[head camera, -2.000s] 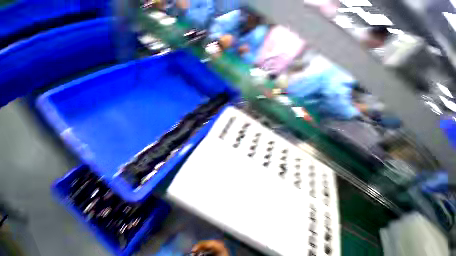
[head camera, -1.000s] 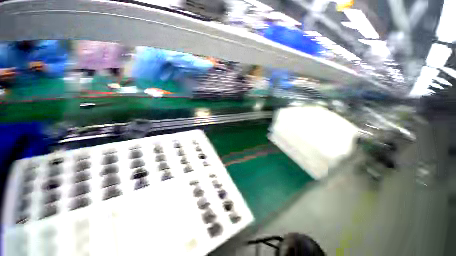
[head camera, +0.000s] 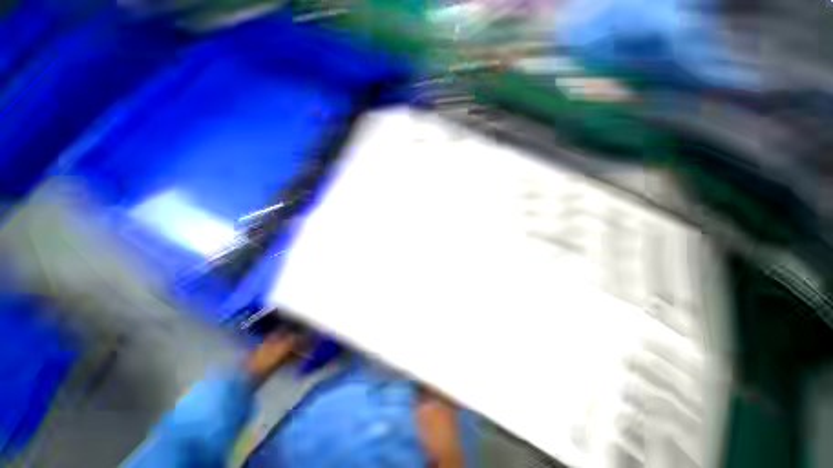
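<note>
The frame is heavily blurred. A white foam tray (head camera: 438, 265) lies tilted across the middle, with faint grey slot rows at its right; no dark parts can be made out in them. My left hand (head camera: 272, 355) is at the tray's lower left corner, beside dark shapes under the blue tote's edge; its fingers are too blurred to tell what they hold. My right hand (head camera: 440, 430) is low at the tray's near edge, its fingers unclear. The large blue tote (head camera: 228, 119) is left of the tray, with a blurred dark row along its right side.
Another blue bin (head camera: 32, 366) is at the lower left over the grey floor. The green bench (head camera: 767, 366) shows right of the tray. A metal rail (head camera: 795, 283) runs beyond it. A person's light blue sleeve (head camera: 639, 37) is across the line.
The view has swung back left, bringing the blue tote and both my hands into the picture. The dark parts seen in the tray's slots before do not show now.
</note>
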